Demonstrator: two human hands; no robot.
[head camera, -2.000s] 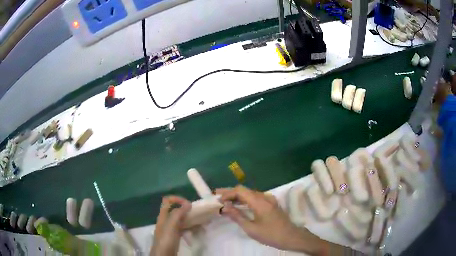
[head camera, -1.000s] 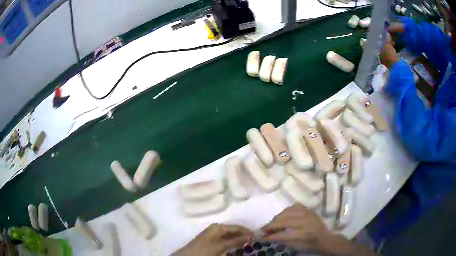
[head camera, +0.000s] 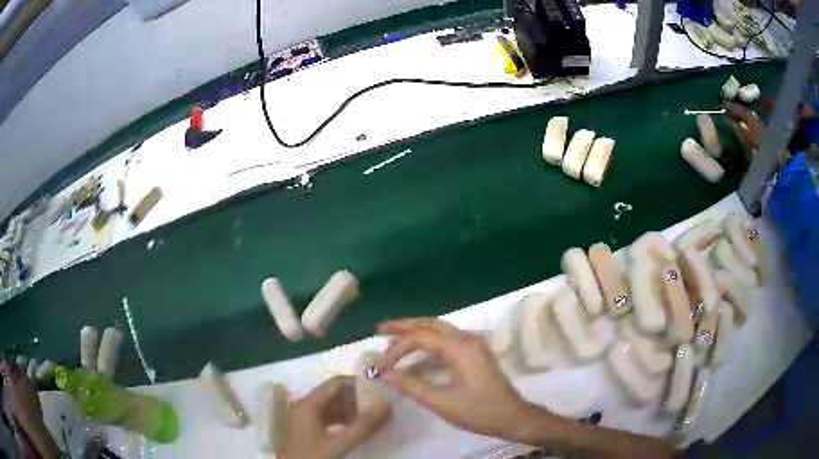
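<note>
My left hand (head camera: 328, 420), blurred and low in the picture, holds an off-white device housing (head camera: 366, 394) upright over the white bench. A small round dark-and-white mark (head camera: 372, 371) shows near the housing's upper end. My right hand (head camera: 462, 372) is just to the right, with a fingertip at the mark and its other fingers spread above. No separate item shows in it. A pile of housings (head camera: 648, 291) lies to the right on the bench, some with round marks near one end.
The green conveyor belt (head camera: 431, 224) carries housings and white strips. More housings lie left on the bench (head camera: 530, 394), beside a lime-green bottle (head camera: 121, 405). A neighbour's hand shows far left; another person's blue sleeve (head camera: 795, 202) is at right. A black power unit (head camera: 552, 40) stands on the far shelf.
The view has swung left. My hands have left the sheet of dark dots at the bench edge, and my left hand has taken hold of a housing. The neighbour at right is reaching over the belt.
</note>
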